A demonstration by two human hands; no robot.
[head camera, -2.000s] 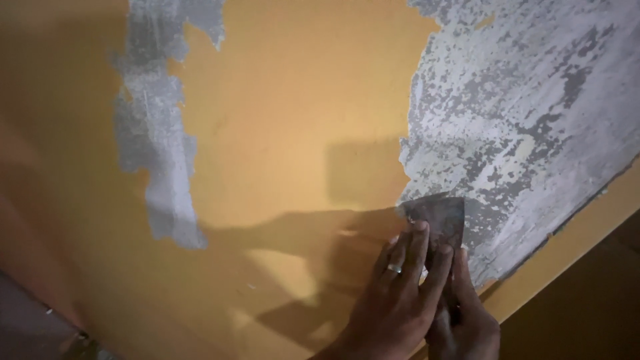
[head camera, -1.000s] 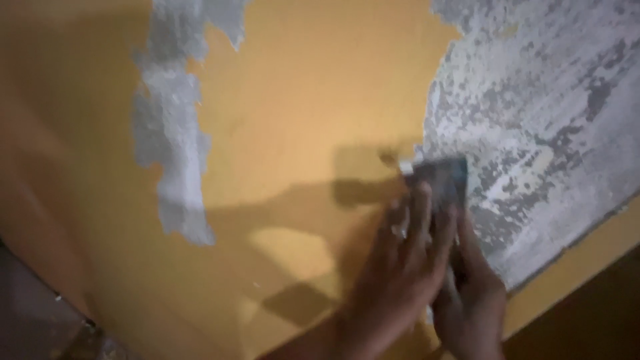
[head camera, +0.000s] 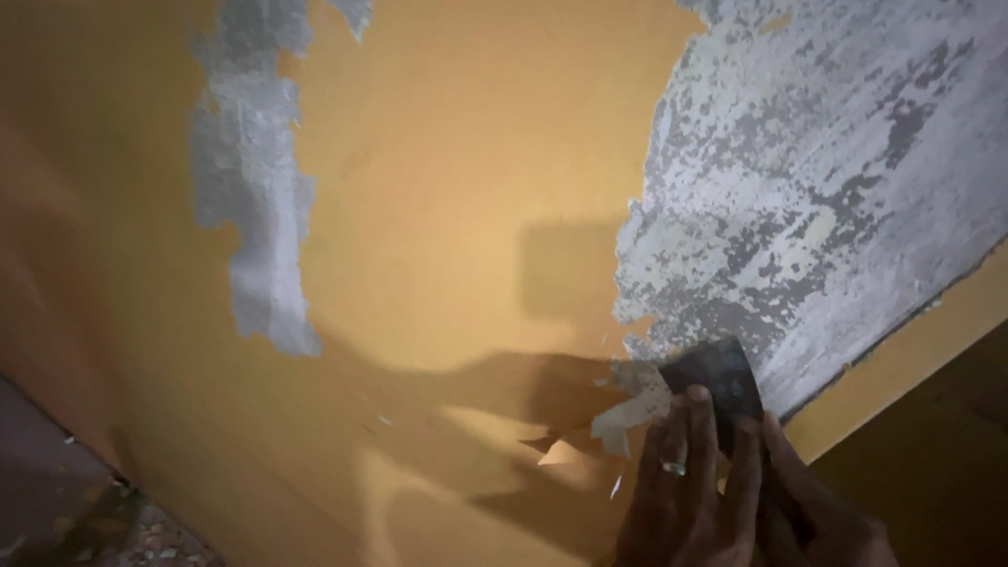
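Note:
A dark flat scraper blade (head camera: 718, 386) lies against the wall at the lower edge of a large bare grey patch (head camera: 756, 205). My left hand (head camera: 693, 488), with a ring on one finger, presses its fingertips on the blade. Beside it on the right, my right hand (head camera: 827, 512) grips the scraper's handle, which is mostly hidden. Yellow-orange paint (head camera: 472, 157) covers the wall left of the patch. Loose paint flakes (head camera: 563, 453) are just left of my left hand, over a small bare area beside the blade.
A second, narrow bare strip (head camera: 264, 197) runs down the wall at the left. A yellow border (head camera: 890, 370) edges the large patch at the lower right, with a dark area beyond it. Paint chips (head camera: 161, 539) lie on the floor at the bottom left.
The painted edge just left of the blade has come away, baring more grey, and flakes of paint now show there. Both hands remain together on the scraper, its blade now tilted differently.

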